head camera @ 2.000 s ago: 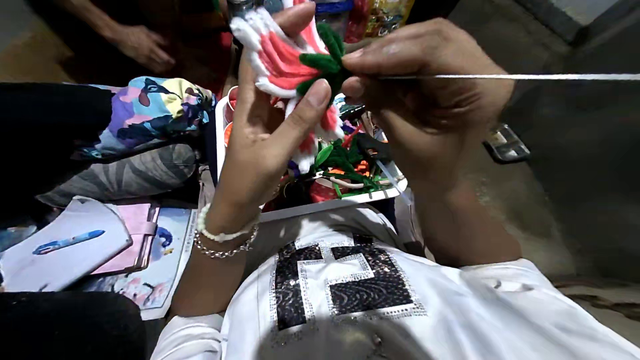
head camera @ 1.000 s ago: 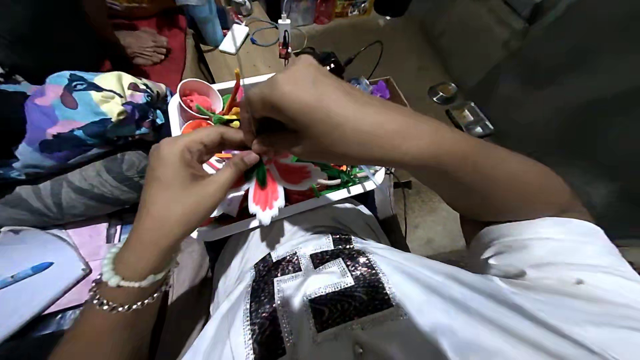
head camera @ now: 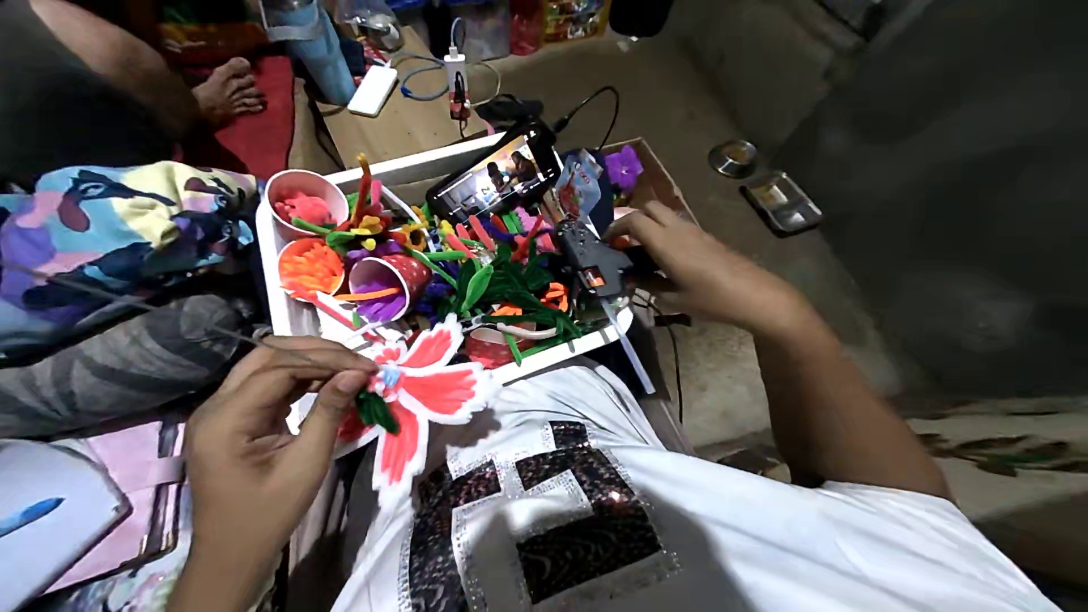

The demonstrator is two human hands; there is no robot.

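My left hand (head camera: 276, 425) pinches a pink and white pipe-cleaner flower (head camera: 438, 387) with green leaves at its base, just in front of the tray's near edge. Its thin stem seems to run back to the left over my fingers. My right hand (head camera: 680, 255) is at the right end of the tray, beside a black hot glue gun (head camera: 591, 259) with a clear glue stick (head camera: 629, 348) sticking out. The fingers curl behind the gun, and whether they grip anything is hidden. Green pipe-cleaner leaves (head camera: 510, 285) lie in the white tray (head camera: 272, 285).
Paper cups (head camera: 285, 183) of pink, orange and purple pieces stand or lie in the tray. A phone (head camera: 497, 174) leans at its back, with a cardboard box (head camera: 659, 170) to the right. Metal dishes (head camera: 782, 204) sit on the floor. Another person's foot (head camera: 229, 89) is at upper left.
My right hand has left the flower and moved right to the glue gun's side. My left hand still holds the flower, whose petals now face up and to the right.
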